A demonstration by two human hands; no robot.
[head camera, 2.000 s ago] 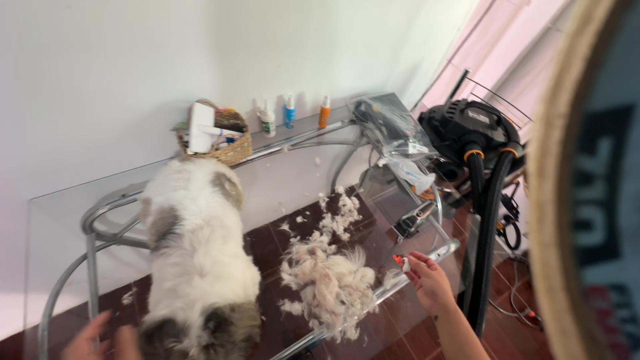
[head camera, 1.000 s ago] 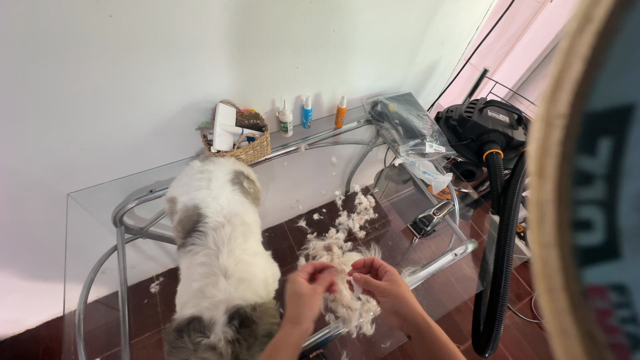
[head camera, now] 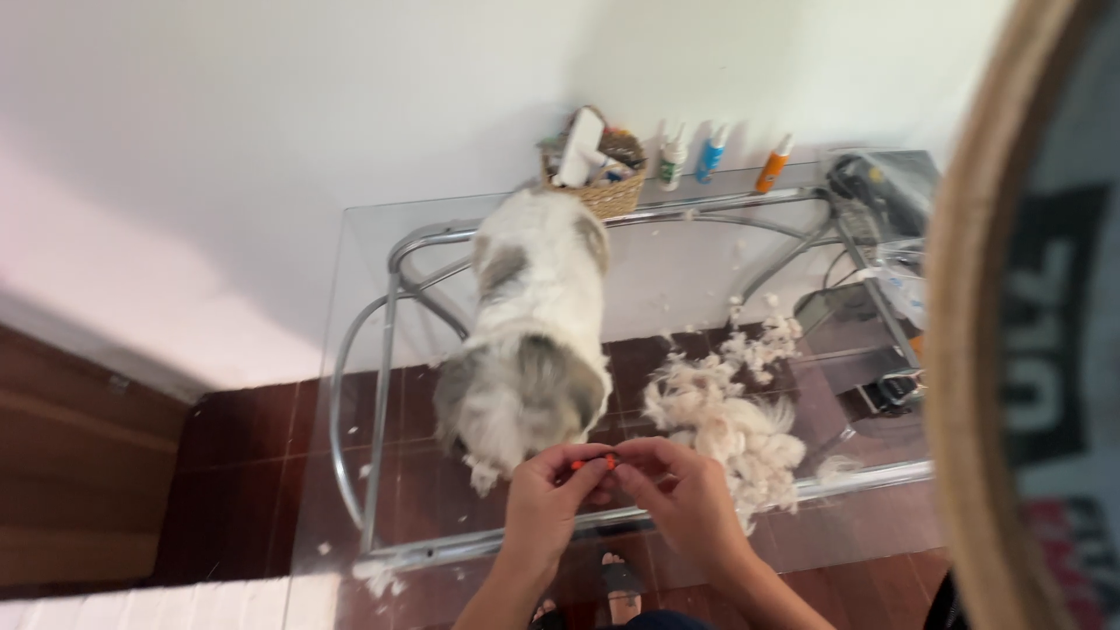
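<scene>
My left hand (head camera: 556,490) and my right hand (head camera: 678,490) meet fingertip to fingertip over the front of a glass-topped table (head camera: 420,499). Between them they pinch a small orange-red item (head camera: 595,463); its exact kind is too small to tell. Just beyond my left hand a white and grey dog (head camera: 542,306) is on the glass, its head toward me. A pile of clipped pale fur (head camera: 731,429) lies to the right of the dog, beyond my right hand.
A wicker basket (head camera: 617,194) of grooming things and white, blue (head camera: 710,157) and orange bottles (head camera: 773,166) line the wall side. Clippers (head camera: 888,394) and a plastic-wrapped dark item (head camera: 884,188) are at right. A large round wooden-rimmed object (head camera: 954,289) blocks the right edge.
My hands, apart two seconds ago, came together over the fur and are now nearer the dog's head. The orange-red item was in my right hand earlier. The view has shifted left.
</scene>
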